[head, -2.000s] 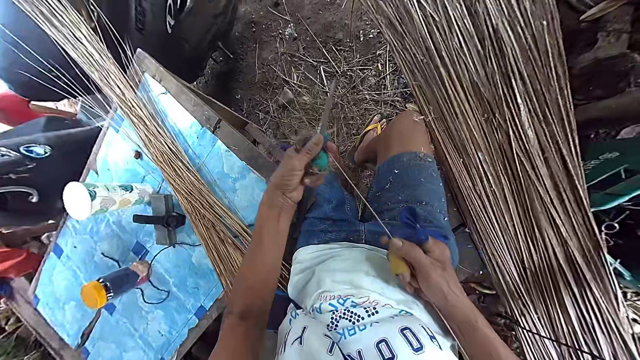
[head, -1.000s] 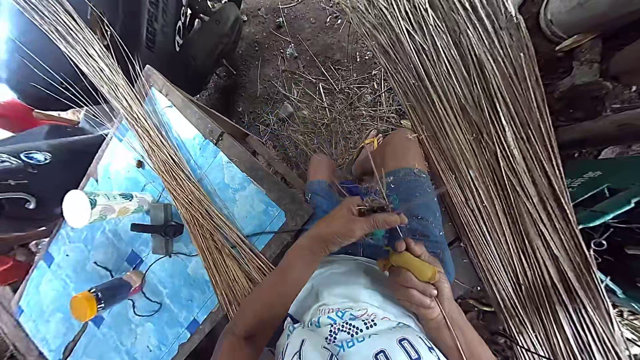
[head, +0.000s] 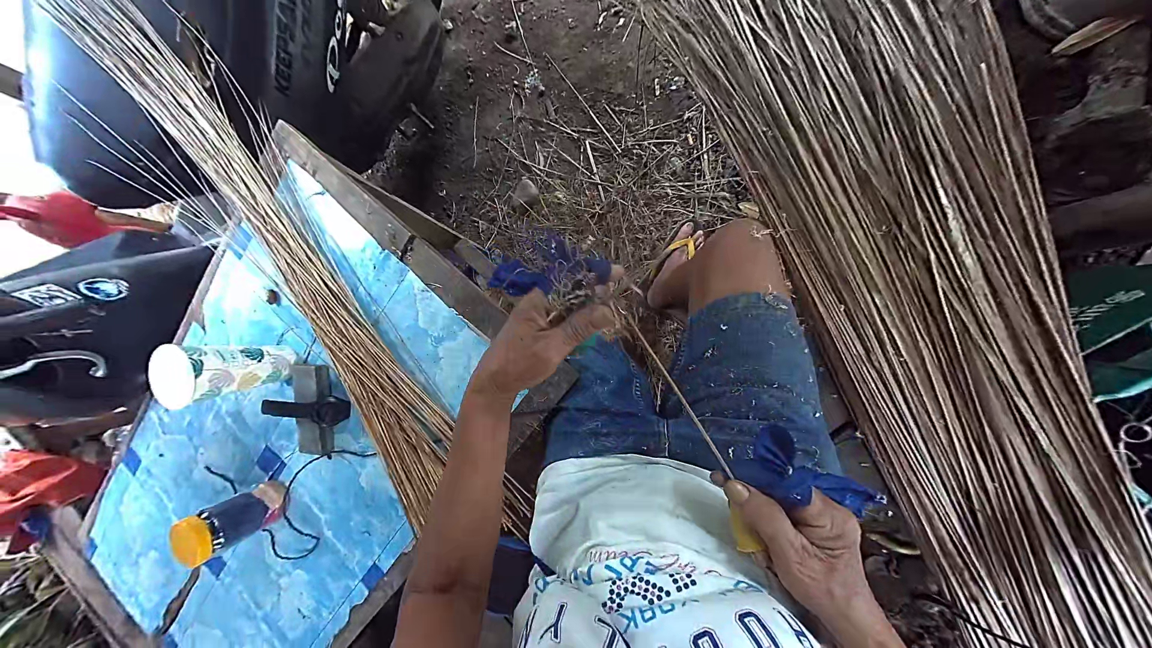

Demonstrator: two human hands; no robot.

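My left hand (head: 535,346) is closed around a clump of shavings and blue cloth (head: 544,270) above my left thigh; what else lies inside it is hidden. From there a thin stick (head: 679,396) runs down to my right hand (head: 801,531), which pinches its lower part between thumb and fingers. Blue cloth (head: 778,468) is wrapped about the right fingers, and a yellow object (head: 745,533), perhaps a handle, shows under that palm. A large bundle of thin sticks (head: 882,243) lies at the right. Another, thinner bundle (head: 333,315) crosses the table at the left.
The blue-covered table (head: 360,576) holds a patterned cylinder (head: 220,371), a grey block with a black strap (head: 313,409), a yellow-capped bottle (head: 225,522) and black cord (head: 292,513). Shavings litter the soil (head: 576,153). A motorcycle (head: 81,315) stands at far left.
The hands were close together one second ago and are now well apart, the left one farther forward and to the left. The stick between them shows at greater length.
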